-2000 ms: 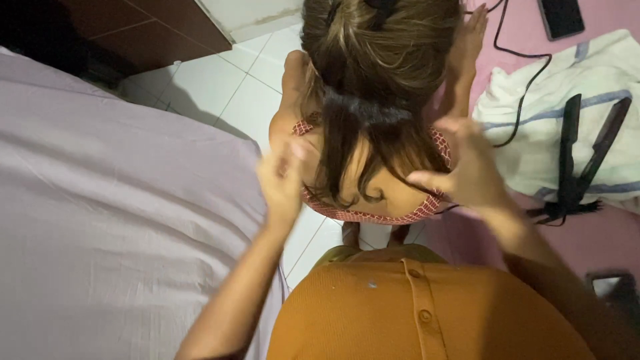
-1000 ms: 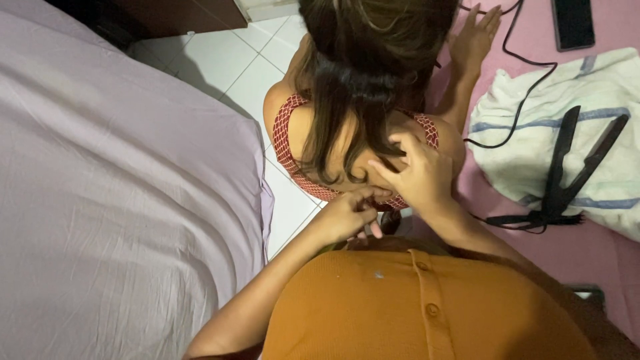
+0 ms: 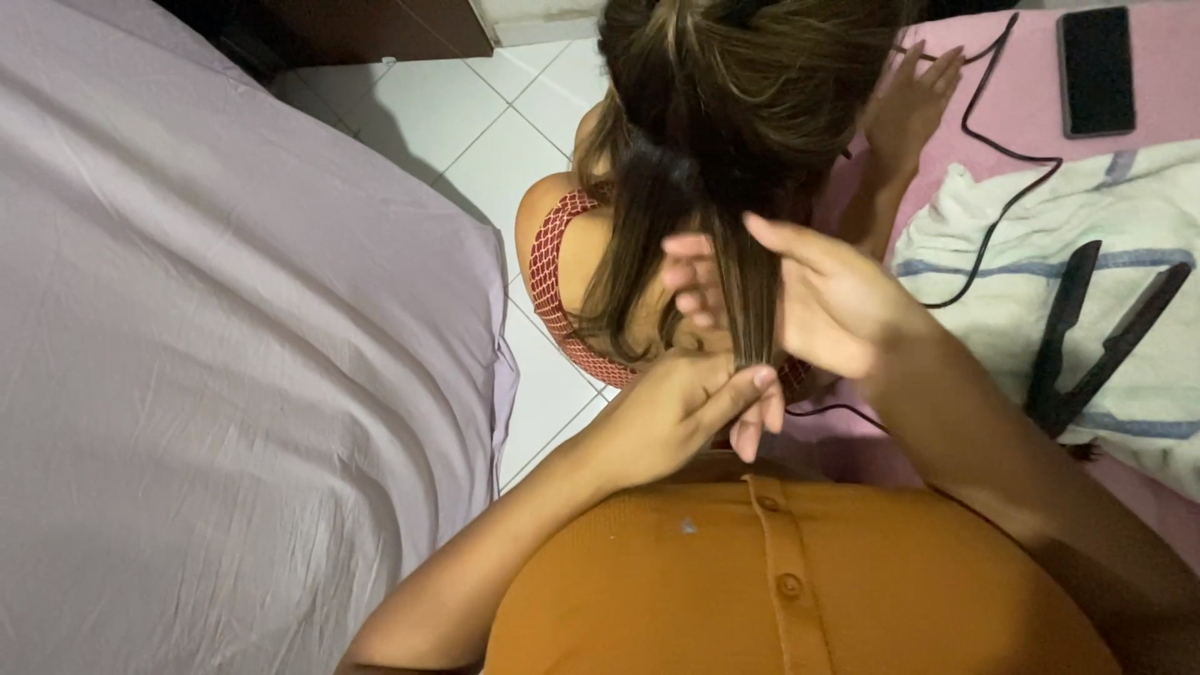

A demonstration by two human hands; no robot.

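A person with long brown hair [image 3: 750,103] sits in front of me, back turned, in a red patterned top [image 3: 553,272]. My left hand [image 3: 698,403] pinches the lower end of a straight lock of hair [image 3: 747,300] between thumb and fingers, close to my mustard shirt. Around the same lock, higher up, is my right hand [image 3: 797,291], its thumb and fingers apart and slightly blurred; the lock passes between them. More loose hair hangs over the person's back, left of the held lock.
At right, a black hair straightener [image 3: 1064,337] lies with its arms apart on a white towel [image 3: 994,328] with blue stripes. A black cord [image 3: 984,225] and a phone [image 3: 1097,70] rest on pink fabric. The person's hand [image 3: 909,103] lies there too. Lilac sheet [image 3: 234,328] covers the left side.
Both my hands were apart at the person's sides two seconds ago, then came together at the hair ends. My left hand now holds a lock drawn out straight toward me.
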